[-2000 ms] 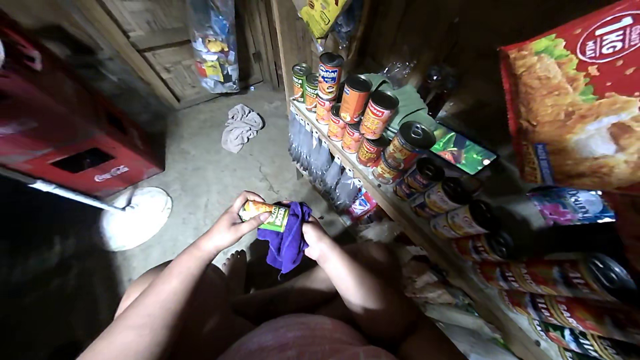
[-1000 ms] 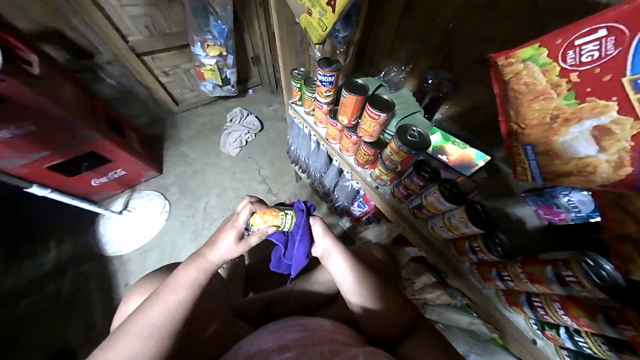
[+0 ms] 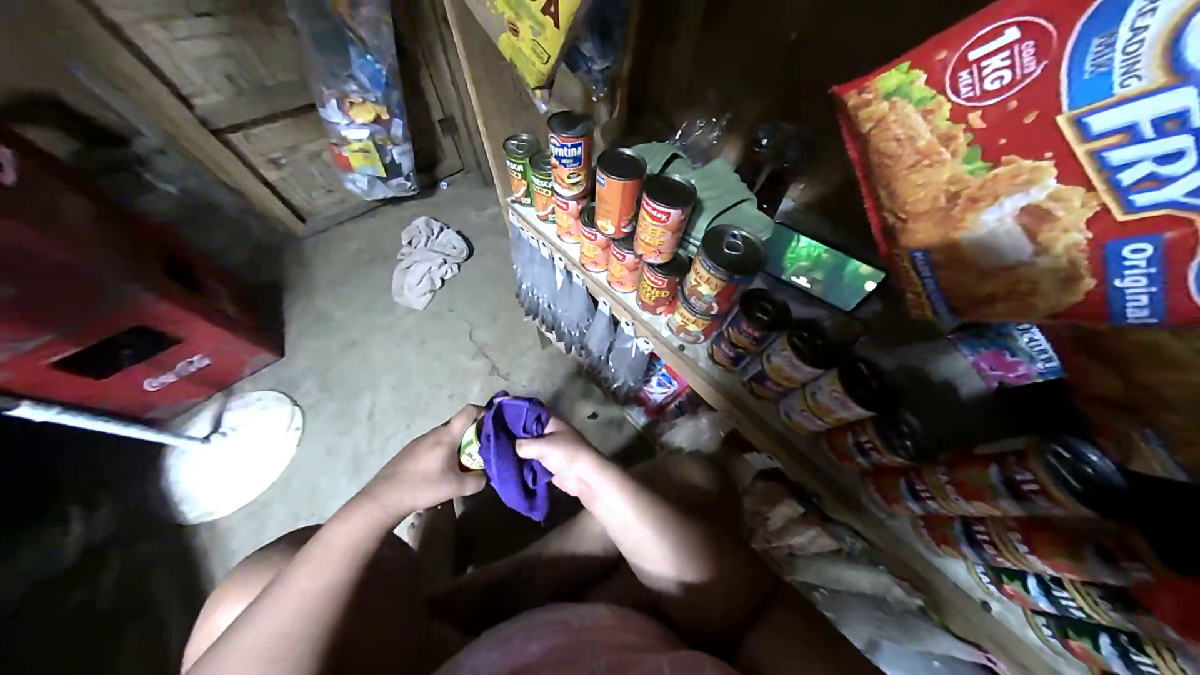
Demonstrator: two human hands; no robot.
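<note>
My left hand (image 3: 441, 464) is closed around a small food can (image 3: 472, 447), of which only a strip of its green and yellow label shows. A purple cloth (image 3: 516, 455) covers the can's right side and end, and its loose part hangs down. My right hand (image 3: 560, 452) grips the cloth and presses it against the can. Both hands are above my lap. To their upper right, food cans stand on a wooden shelf, among them an orange can (image 3: 620, 193) and a can with a red and orange label (image 3: 665, 218).
Sachets hang from the shelf edge (image 3: 619, 314). On the shelf lies a lit phone (image 3: 825, 267); a red breading mix pack (image 3: 1022, 169) hangs at upper right. Left are a red crate (image 3: 122, 319) and a round white stand base (image 3: 234, 459). A grey rag (image 3: 428, 262) lies on the concrete floor.
The can's label showed broadly between my hands earlier; now the purple cloth and my left hand hide most of it. My right hand has moved the cloth over the can's end.
</note>
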